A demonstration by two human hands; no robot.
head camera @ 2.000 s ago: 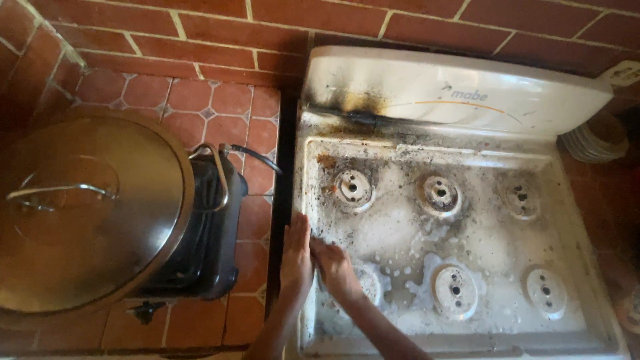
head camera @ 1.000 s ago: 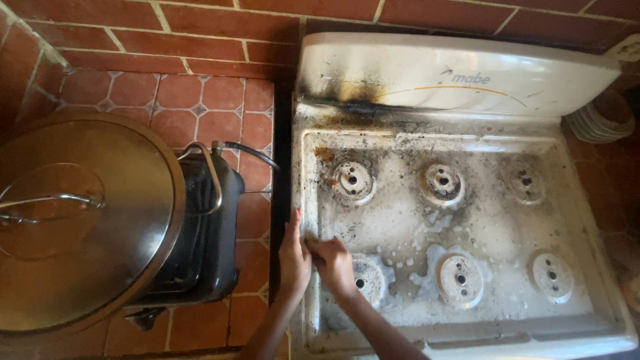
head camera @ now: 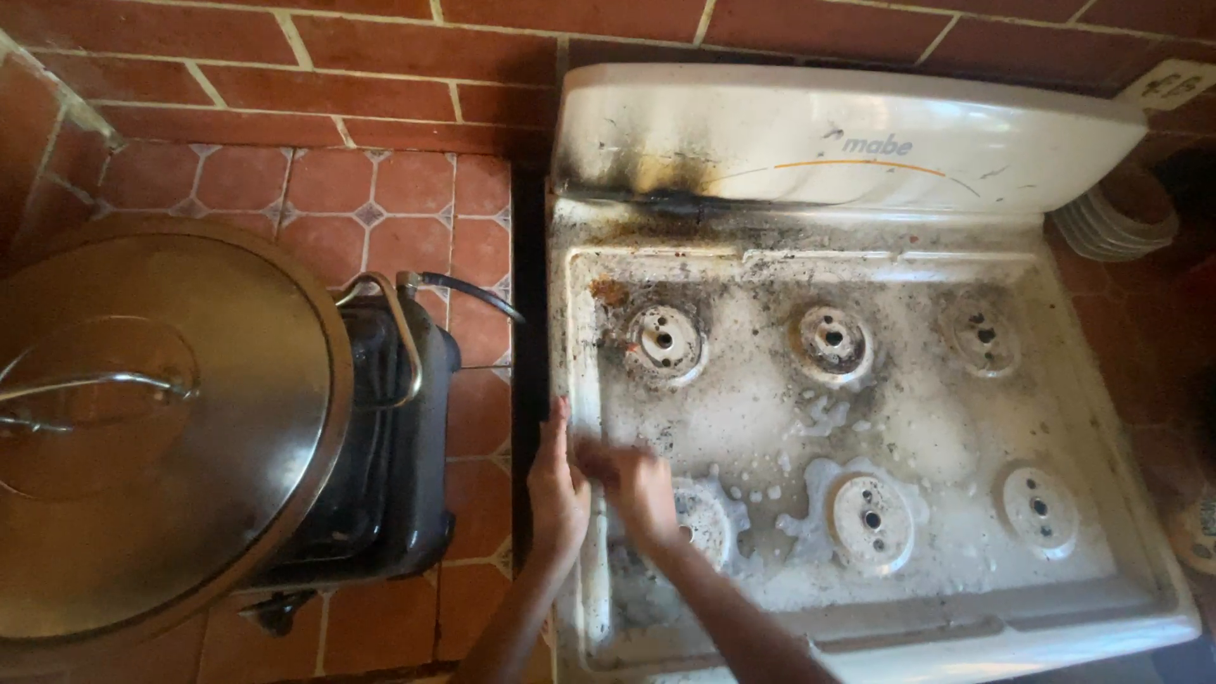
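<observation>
A white Mabe gas stove (head camera: 912, 437) lies in front of me, its cooktop without grates or burner caps, spotted with soot, grime and soapy liquid. My left hand (head camera: 558, 484) rests upright against the stove's left rim, fingers pointing away from me. My right hand (head camera: 635, 484) is curled just inside that rim, close beside the left; it is blurred, and whether something is inside it cannot be seen. Near the right wrist, the front left burner base (head camera: 701, 522) is partly covered. Scorch marks darken the left part of the backguard (head camera: 836, 142).
A large lidded metal pot (head camera: 171, 408) stands on a black portable burner (head camera: 418, 456) to the left, on a red tiled counter (head camera: 475, 408). A dark gap separates counter and stove. Stacked plates (head camera: 1111, 223) stand at the right, below a wall outlet (head camera: 1170, 85).
Both hands stay at the stove's left rim. The right hand's position beside the left has shifted slightly, and it is now blurred.
</observation>
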